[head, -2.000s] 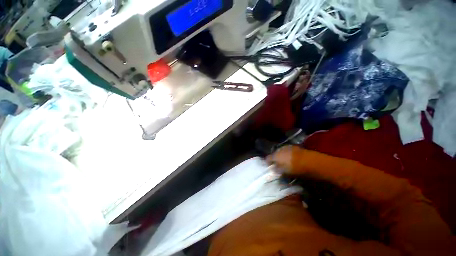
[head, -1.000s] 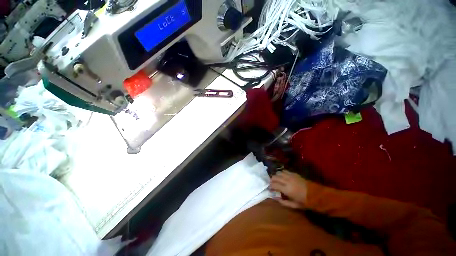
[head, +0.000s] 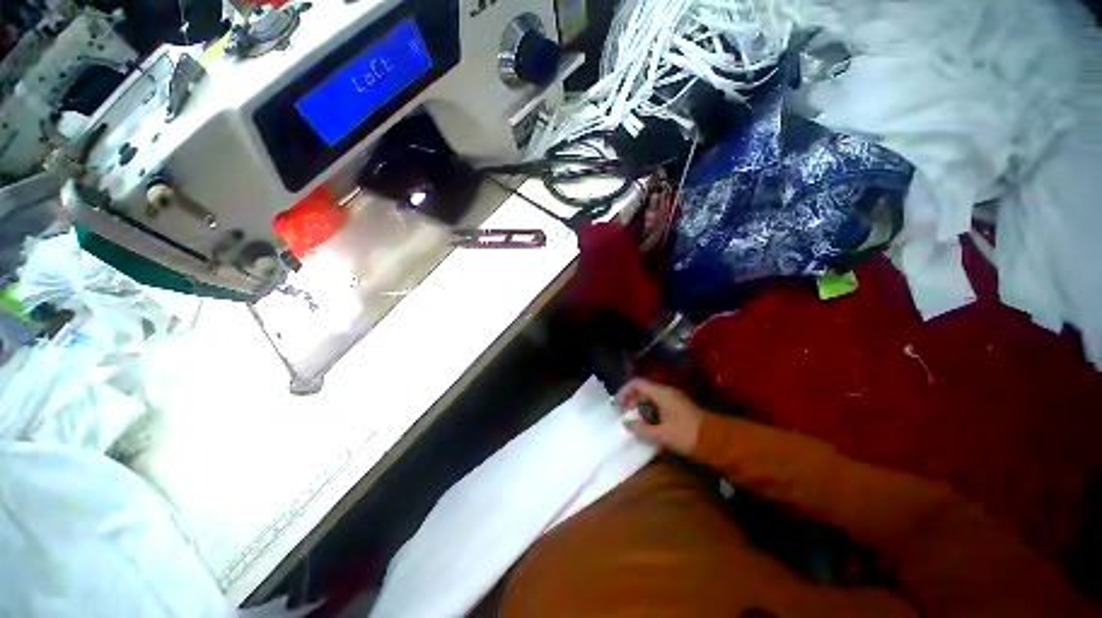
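A long white fabric piece [head: 514, 507] lies across my lap, below the table's front edge. My right hand [head: 662, 418] is at its upper right end, with bent fingers pinching the cloth edge. A small dark thing shows between the fingers; I cannot tell what it is. My left hand is not in view. The white lockstitch machine [head: 230, 121] has a lit blue display [head: 365, 82]. A red piece [head: 311, 222] sits near the needle area, which is washed out by glare.
Dark red snips [head: 505, 239] lie on the white table [head: 405, 362]. A white garment pile [head: 85, 519] is at the left. White strips [head: 665, 60], a blue patterned cloth [head: 786, 199] and more white fabric [head: 991, 109] are at the right, near dark red cloth [head: 834, 350].
My right hand has moved slightly up and left at the fabric's end, and its fingers are more bent. The view has shifted, so the machine sits further left and lower.
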